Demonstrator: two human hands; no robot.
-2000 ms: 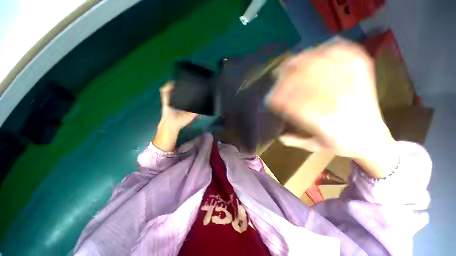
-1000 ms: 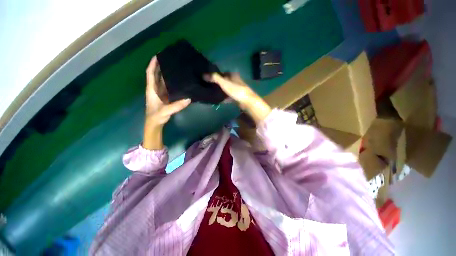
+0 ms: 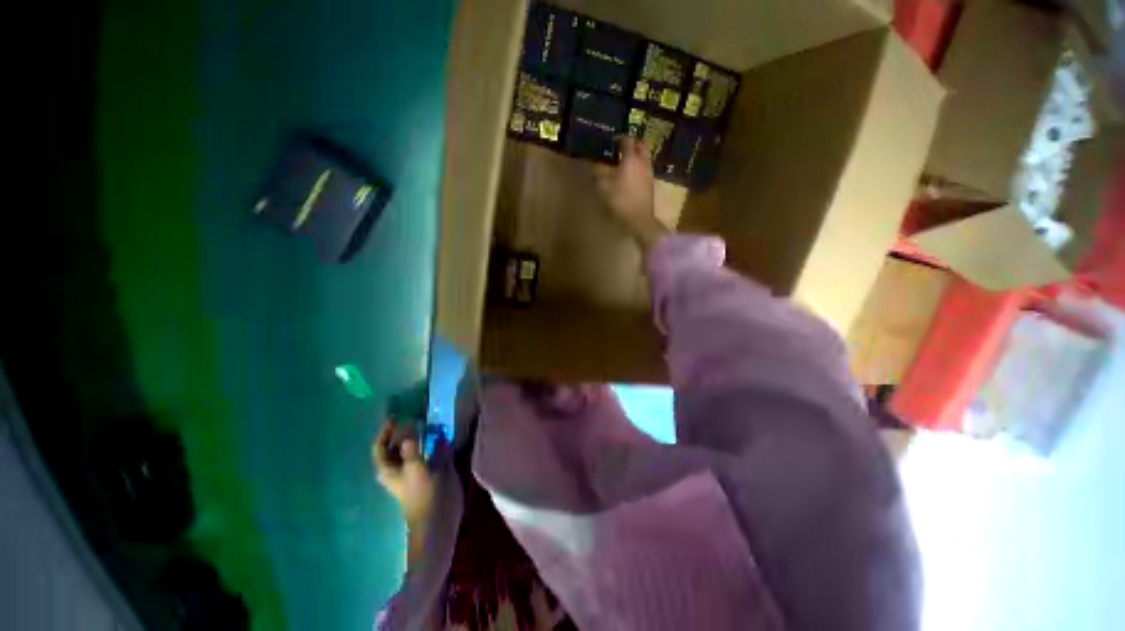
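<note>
My right hand [image 3: 632, 187] reaches into the open shipping carton [image 3: 568, 339], its fingertips at the edge of the black product boxes [image 3: 598, 111] standing in rows at the carton's far end. Whether it grips one is not clear. Another small black box [image 3: 519, 279] lies near the carton's left wall. My left hand [image 3: 402, 466] is at the belt's near edge, fingers bent, beside a dark patch; its hold cannot be made out. A single black box [image 3: 321, 197] with pale lettering sits on the green belt [image 3: 284, 431].
A small green tag [image 3: 353, 380] lies on the belt. Dark blocks [image 3: 148, 475] stand along the far left edge. At right are another open carton [image 3: 997, 240] with white pieces [image 3: 1059, 148] and red bags or bins [image 3: 956, 358].
The view has turned toward the carton. My right hand has left the black box that both hands held and is inside the carton. My left hand is lower, at the belt edge.
</note>
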